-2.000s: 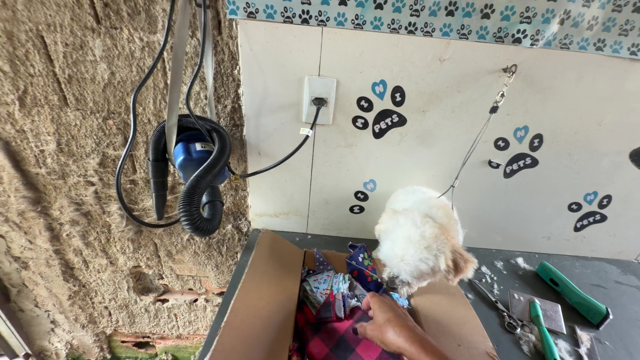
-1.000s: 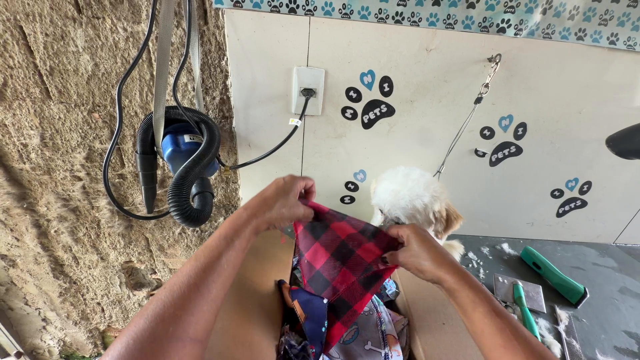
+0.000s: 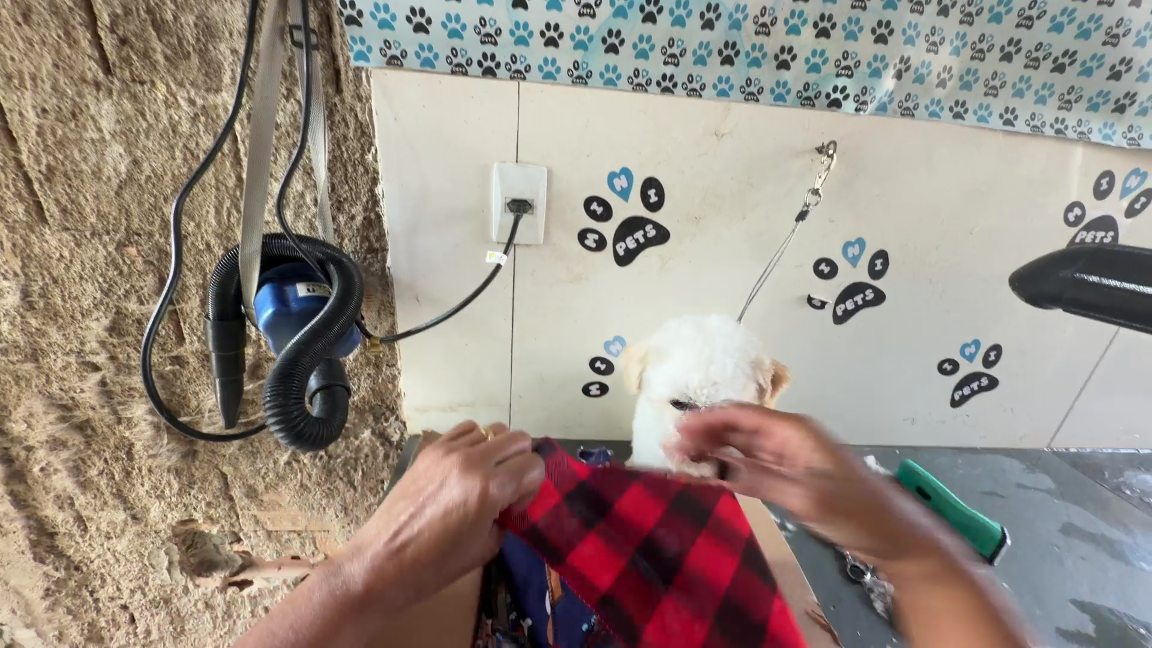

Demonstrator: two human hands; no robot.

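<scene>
A red and black checked bandana [image 3: 661, 549] is spread above an open cardboard box [image 3: 787, 558], one corner pinched in my left hand [image 3: 481, 490]. My right hand [image 3: 792, 468], blurred, is by the cloth's upper right edge, fingers bent with a gap between them; whether it touches the cloth cannot be told. Behind the cloth a small white dog [image 3: 702, 360] with tan ears faces me, its muzzle partly hidden by my right hand. Dark blue patterned fabric [image 3: 535, 585] shows in the box under the bandana.
A thin tether [image 3: 769, 270] runs from a wall clip down behind the dog. A green-handled grooming tool [image 3: 949, 508] lies on the grey table [image 3: 1053, 558]. A blue dryer [image 3: 292, 310] with a black hose hangs at left; a black nozzle-like object [image 3: 1080, 279] juts in at right.
First my right hand was at the fabrics in the box; then both hands held up the checked bandana. Since then the right hand's fingers have parted, and the dog's head has turned towards me.
</scene>
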